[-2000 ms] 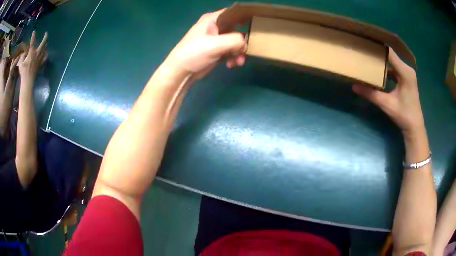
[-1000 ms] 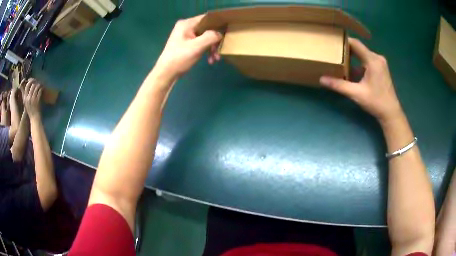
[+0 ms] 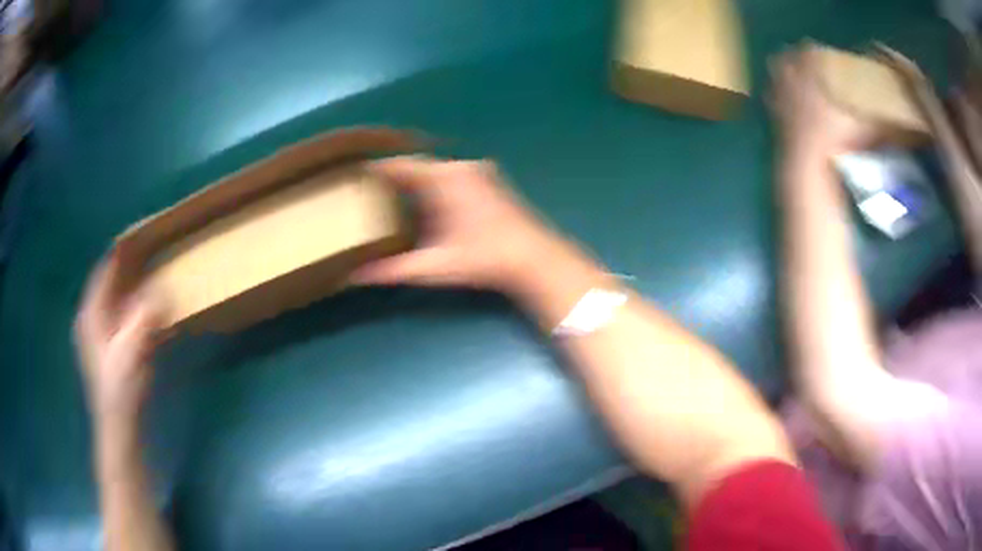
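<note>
A brown cardboard box [image 3: 275,248] is held up over the green table, blurred by motion. Its lid [image 3: 253,178] stands up along the far side, not closed down. My left hand [image 3: 118,312] grips the box's left end. My right hand [image 3: 463,221] grips its right end, thumb on the near side and fingers at the back corner. The inside of the box is hidden.
A closed brown carton [image 3: 681,59] lies on the green table [image 3: 517,118] at the top. At the right, a neighbour in pink [image 3: 915,431] holds another carton [image 3: 874,92] by a blurred whitish device with a bluish spot [image 3: 885,205].
The view has swung to the right, so my hands and the box now show further left. The neighbour in pink and their carton have come into view. Both hands still hold the box.
</note>
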